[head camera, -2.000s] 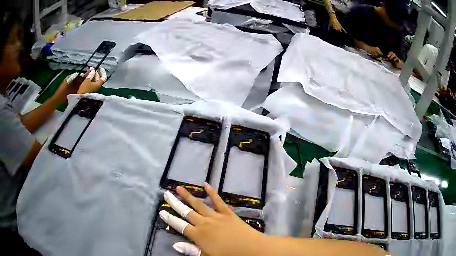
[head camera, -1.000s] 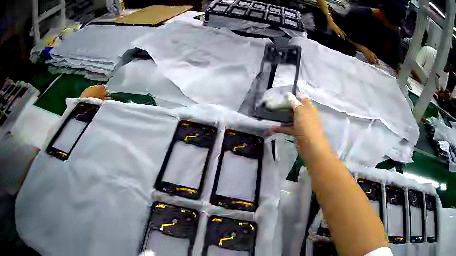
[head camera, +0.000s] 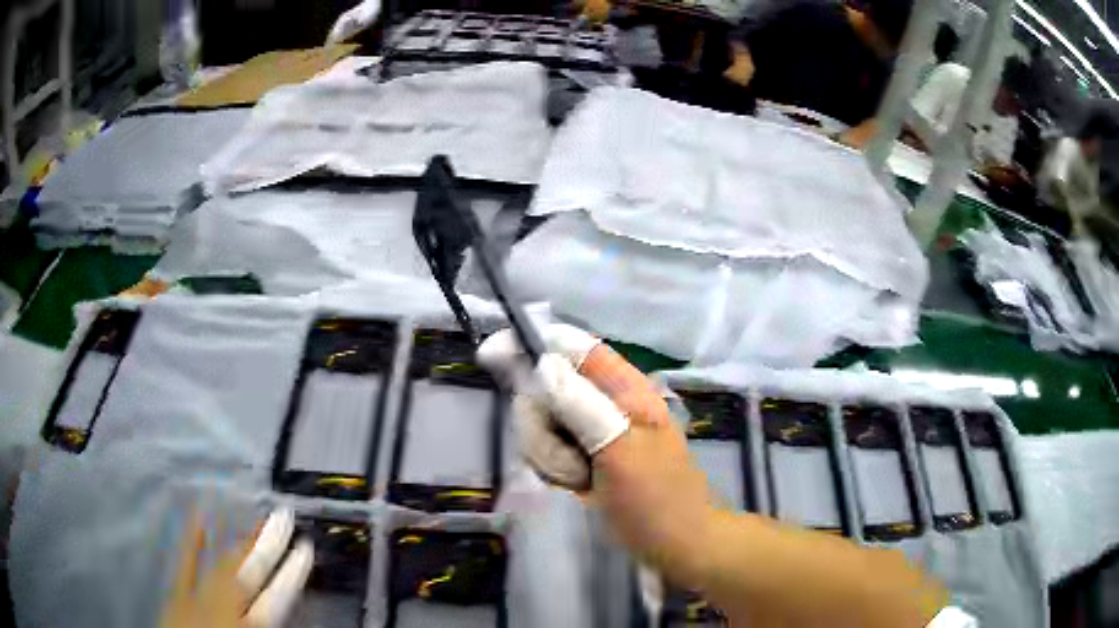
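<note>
My right hand (head camera: 589, 417), with white finger cots, holds a black phone frame (head camera: 444, 233) upright, seen nearly edge-on, above the tray liner. My left hand (head camera: 233, 577), blurred and cut off by the bottom edge, has white cots on its fingers. It is beside a lower frame (head camera: 338, 558); whether it grips it is hidden. More frames with yellow-orange marks lie on the white liner (head camera: 203, 405): one at far left, two in the upper row and another at lower centre (head camera: 444, 577). My right hand partly covers the upper row's right frame.
A second lined tray holds a row of several frames (head camera: 877, 472) at right. Stacks draped in white sheets (head camera: 736, 184) stand behind. A black pocketed tray (head camera: 491, 43), layered sheets (head camera: 111, 184) and brown cardboard (head camera: 264, 76) are farther back. A person (head camera: 810, 55) is at back right.
My right hand has brought the held frame from the draped stacks towards the near tray and turned it edge-on. More of my left hand shows at lower left. The camera view has shifted.
</note>
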